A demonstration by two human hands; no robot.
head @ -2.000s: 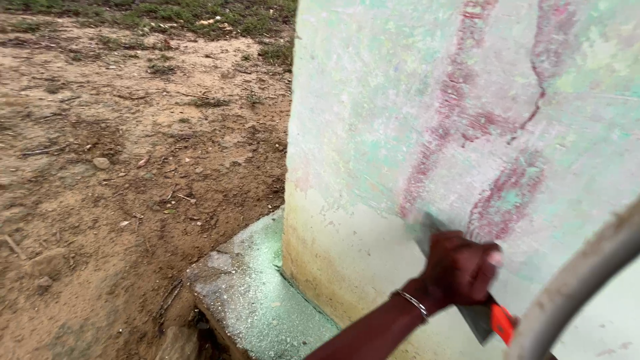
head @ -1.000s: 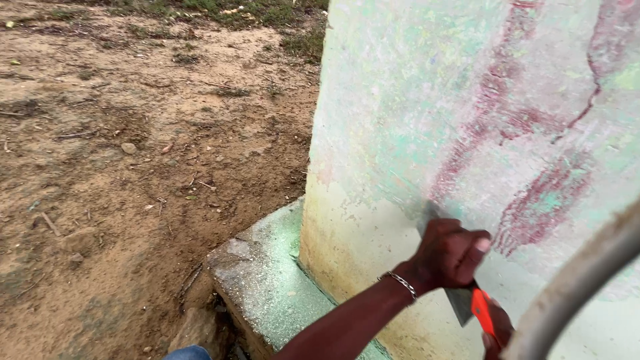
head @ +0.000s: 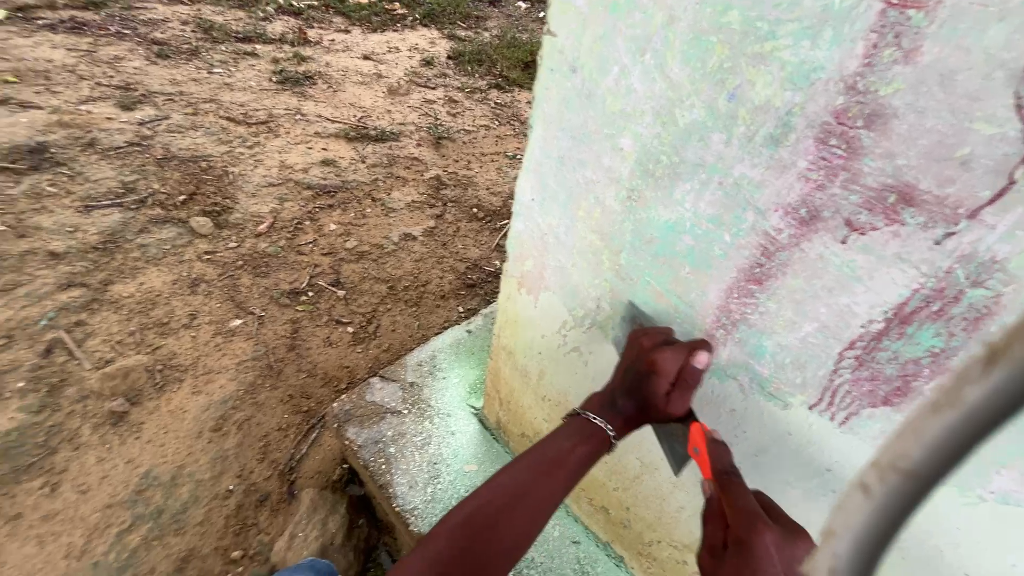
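My left hand (head: 656, 376), with a silver chain bracelet (head: 596, 424) at its wrist, is closed around the metal blade of a scraper (head: 672, 444). The blade's front edge lies against the painted wall (head: 720, 160), near the lower end of a dark red painted band. My right hand (head: 748, 512) grips the scraper's orange handle at the lower right. Patches of green, white and yellow paint show on the wall, with smoother pale paint lower down. Part of the blade is hidden under my left hand.
A concrete ledge (head: 416, 440) dusted with pale green flakes runs along the wall's foot. Bare soil (head: 200, 304) with twigs and stones lies to the left. A curved, blurred grey bar (head: 920, 464) crosses the lower right close to the camera. A rock (head: 312, 528) sits beside the ledge.
The view has shifted left, and my right hand on the orange handle, hidden two seconds ago, now shows more fully. Both hands stay near the same part of the wall.
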